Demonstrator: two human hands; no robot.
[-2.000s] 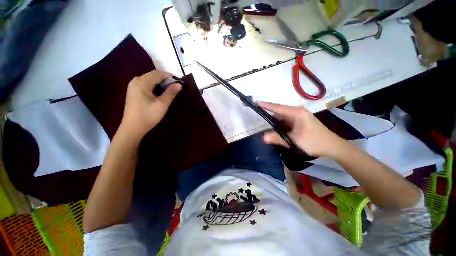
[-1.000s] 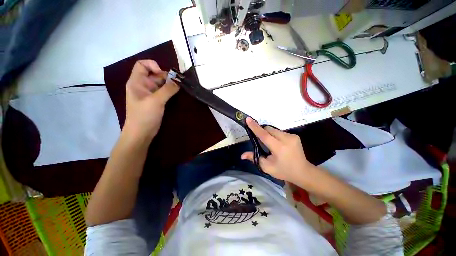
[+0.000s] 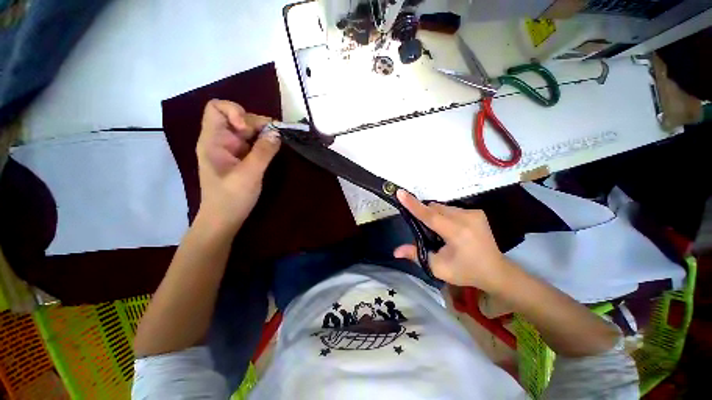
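A dark maroon fabric panel (image 3: 300, 199) lies over the table's front edge and hangs toward my lap. My left hand (image 3: 234, 160) pinches the panel's upper part, with a small whitish strip at the fingertips. My right hand (image 3: 461, 242) holds large black fabric shears (image 3: 351, 170) by the loop handles. The blades point up and left, and their tips reach the fabric at my left fingertips. Whether the blades are fully closed cannot be told.
The sewing machine (image 3: 382, 31) stands at the top. Red-handled scissors (image 3: 497, 141) and green-handled scissors (image 3: 535, 84) lie crossed right of the needle area. White and maroon panels (image 3: 117, 191) lie at left, others (image 3: 593, 254) at right over a lime green basket (image 3: 675, 328).
Over two seconds the shears swung up to the fabric at my left fingertips. Since one second ago, my right hand and the shears have shifted slightly right.
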